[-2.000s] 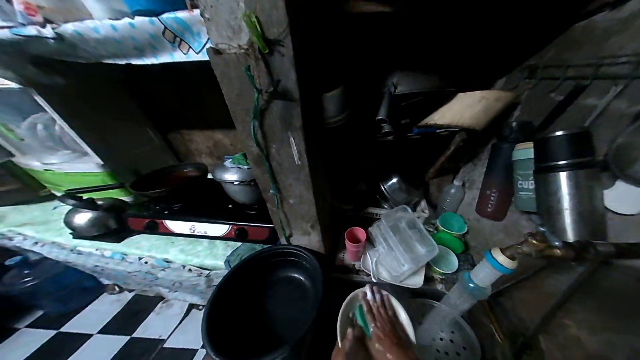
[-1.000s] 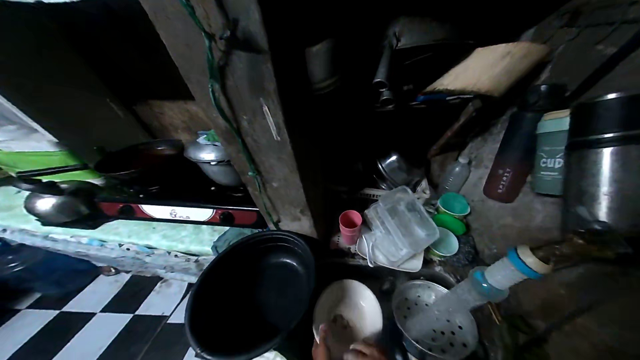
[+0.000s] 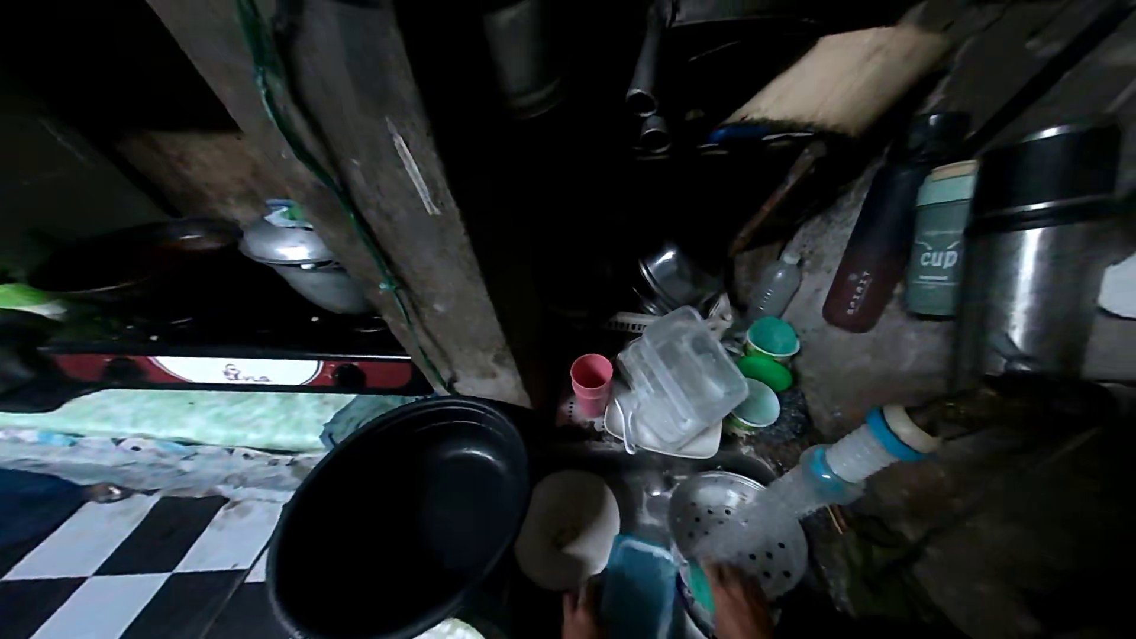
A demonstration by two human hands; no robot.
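Note:
At the bottom of the head view, my left hand (image 3: 581, 611) touches the left side of a bluish plastic container (image 3: 637, 586). My right hand (image 3: 738, 603) is on the container's other side, its fingers against a green item (image 3: 700, 586), perhaps a scrubbing pad. A pale round bowl (image 3: 565, 524) lies just beyond my left hand. The perforated metal strainer (image 3: 710, 510) sits beyond my right hand, partly under the clear and blue tap extension (image 3: 834, 470). Both palms are partly cut off by the frame edge.
A large black basin (image 3: 399, 524) stands left of the bowl. Behind are a pink cup (image 3: 591, 377), clear plastic containers (image 3: 683, 382) and green cups (image 3: 772, 339). Bottles (image 3: 939, 248) and a steel flask (image 3: 1029, 293) line the right. A concrete post (image 3: 399, 177) rises beside the gas stove (image 3: 240, 368).
My hands were together at the pale bowl; now they are farther right and apart, at the bluish container. The green item, earlier in the bowl, is now at my right hand.

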